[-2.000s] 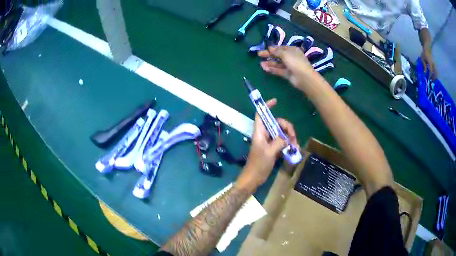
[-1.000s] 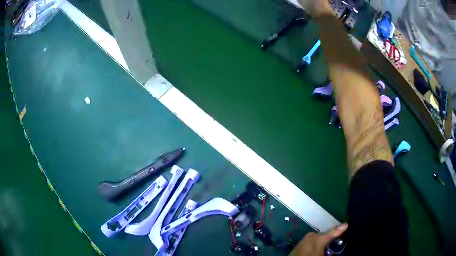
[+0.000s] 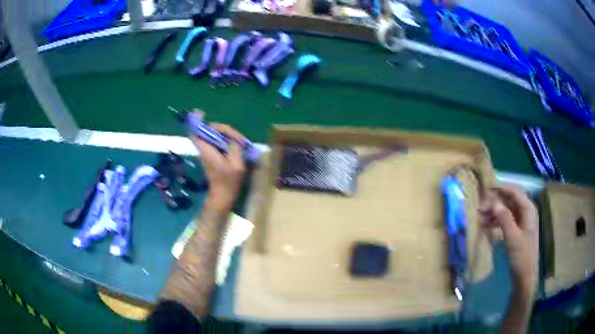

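Observation:
My left hand (image 3: 225,166) is shut on a lavender-blue handle shell (image 3: 214,136) with a thin dark tip at its upper left end. My right hand (image 3: 512,212) is at the right wall of the cardboard box (image 3: 378,140), fingers bent and blurred; whether it holds anything cannot be told. The blue and black electric screwdriver (image 3: 455,225) lies in the box just left of my right hand. A dark square fixture (image 3: 370,259) sits near the box's front middle. A dark screw tray (image 3: 318,169) lies at its back left.
Lavender shells (image 3: 117,205) and a black shell (image 3: 81,212) lie at left, beside dark parts with red wires (image 3: 175,179). White paper (image 3: 231,244) lies left of the box. Curved purple and teal units (image 3: 244,55) stand in a row beyond. Blue bins (image 3: 476,39) are at the far right.
The view has swung right and the box is back in view. My right hand has moved from the far side to the box's right wall. The shell in my left hand shows again.

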